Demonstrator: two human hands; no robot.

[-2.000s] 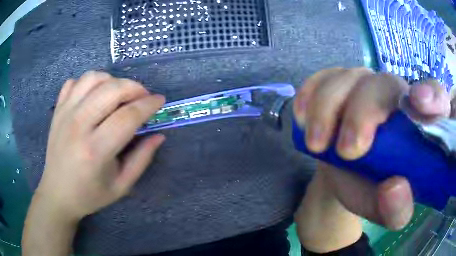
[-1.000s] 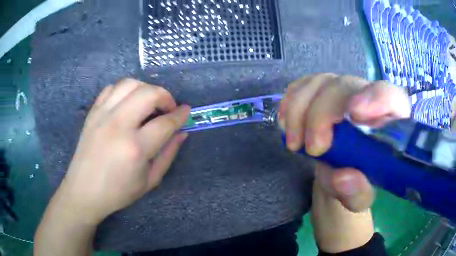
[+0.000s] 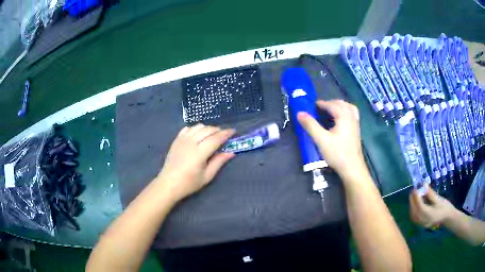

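Observation:
My left hand (image 3: 194,156) holds a lilac handle housing (image 3: 272,132) by its left end, between thumb and fingers, over the dark mat (image 3: 250,186). A green circuit board (image 3: 244,144) shows inside it. The blue electric screwdriver (image 3: 304,133) lies on the mat right of the housing, its metal nose and thin bit pointing toward me. My right hand (image 3: 331,127) is at its right side, fingers apart, thumb over the blue body; whether the thumb touches is unclear. The black screw tray (image 3: 223,95) with tiny silver screws is at the mat's back.
Rows of purple housings (image 3: 441,138) stand at the right, where another person's hand (image 3: 432,208) holds one. Black end pieces (image 3: 63,178) and a clear plastic bag (image 3: 21,183) lie left. A single purple-blue unit (image 3: 24,98) lies on the green belt, beyond the white rail (image 3: 159,78).
The view has widened. The screwdriver has left the housing's right end and now lies on the mat, nose toward me. My right hand's grip has loosened. Another person's hand has appeared at right.

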